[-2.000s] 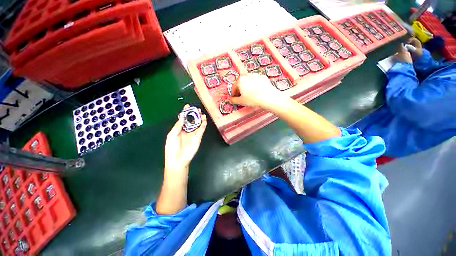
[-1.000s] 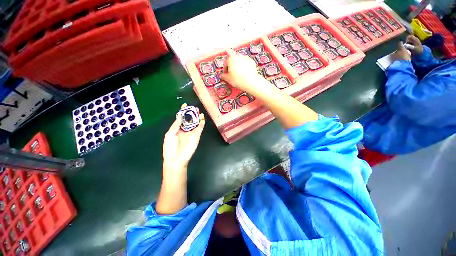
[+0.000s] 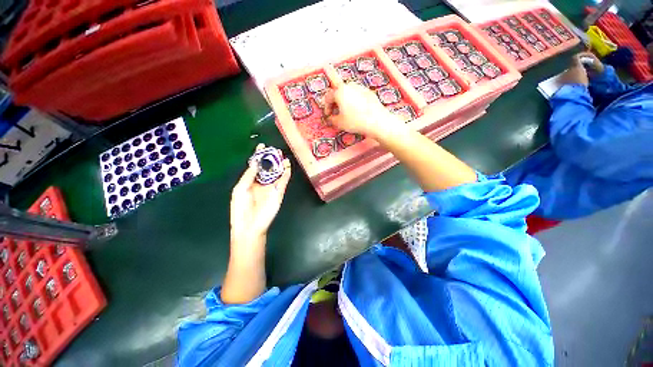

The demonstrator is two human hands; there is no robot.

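Note:
My left hand [image 3: 252, 204] is raised over the green bench and holds a silver-rimmed housing [image 3: 269, 165] with a dark round centre in its fingertips. My right hand [image 3: 358, 111] is over the first bay of the four-section parts tray [image 3: 389, 80]. Its fingertips are pinched at a small dark-rimmed housing [image 3: 330, 106], partly hidden by the fingers. Housings with pinkish-red centres lie around it in the bay, with a bare patch of tray below the fingertips. The white adhesive dot sheet [image 3: 149, 169] lies at the left, with rows of dark circles.
A red small-pocket tray [image 3: 80, 292] is at lower left, beside a dark metal arm [image 3: 54, 228]. Deep red stacked trays [image 3: 136, 72] are back left. A white speckled board [image 3: 315, 37] lies behind the parts tray. Another person in blue [image 3: 598, 154] works at the right by another parts tray [image 3: 528, 37].
My right hand has moved from the bay's lower part to its upper part, then slightly down and right. A housing seen below it one second ago is gone from its place. My left hand is nearly still.

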